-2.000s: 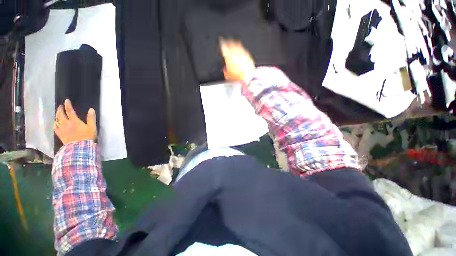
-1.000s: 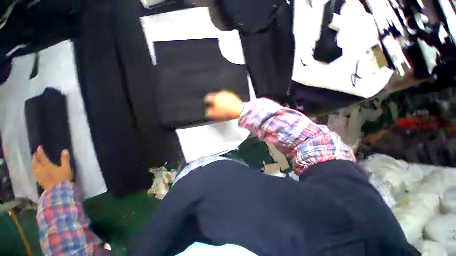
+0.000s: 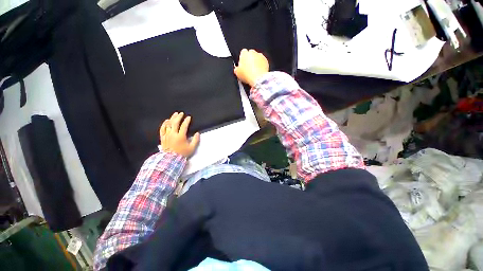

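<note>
A squarish black cloth panel [image 3: 180, 79] lies on a white paper piece [image 3: 222, 140] in front of me; the paper shows along its top, right and lower edges. My left hand [image 3: 178, 135] rests with fingers spread at the panel's lower left edge, over cloth and paper. My right hand [image 3: 251, 66] is at the panel's right edge with the fingers curled. Whether it pinches the edge is hidden.
Long black panels [image 3: 90, 106] lie to the left. Further left, a narrow black piece [image 3: 48, 169] lies on white paper [image 3: 79, 180]. A large white sheet [image 3: 339, 58] with dark scraps is at right. Pale wrapped piles [image 3: 434, 196] lie below the table at right.
My left hand has moved right, from the narrow black piece to the squarish panel. My right hand has moved up to the panel's right edge. The view has shifted to the right.
</note>
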